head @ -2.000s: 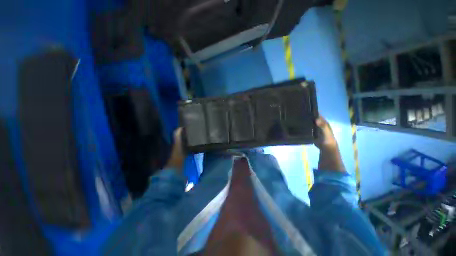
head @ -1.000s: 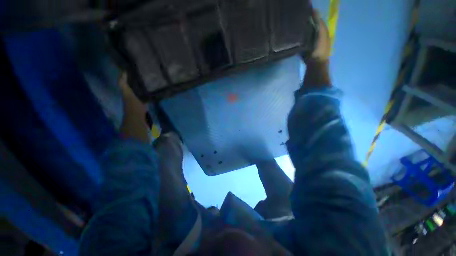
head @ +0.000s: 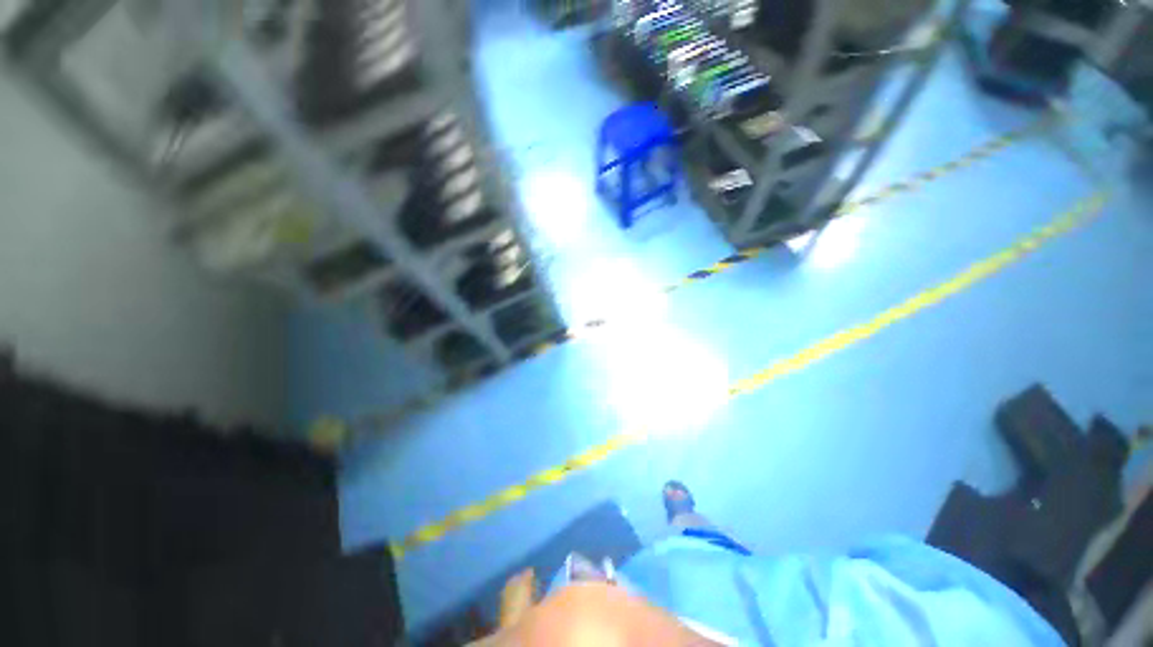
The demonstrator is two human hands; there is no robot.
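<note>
A small, blurred patch of skin, seemingly part of my left hand [head: 512, 600], shows at the bottom edge; its fingers and anything in it cannot be made out. My right hand is not in view. The blue-grey platform deck [head: 537, 559] lies low beside my foot, partly cut off by the bottom edge. A large block of stacked black trays [head: 177, 506] fills the lower left. More black tray stacks [head: 1030, 518] stand on the floor at the lower right.
Racks with rows of devices stand at the upper left [head: 468, 310] and upper middle [head: 759, 209]. A blue stool [head: 636, 149] stands between them. Yellow tape [head: 872, 326] and yellow-black tape [head: 721, 267] cross the blue floor.
The view has turned from the blue rack and deck towards the aisle and racks. The black tray that both hands held is no longer seen in them, and the right hand has left the picture.
</note>
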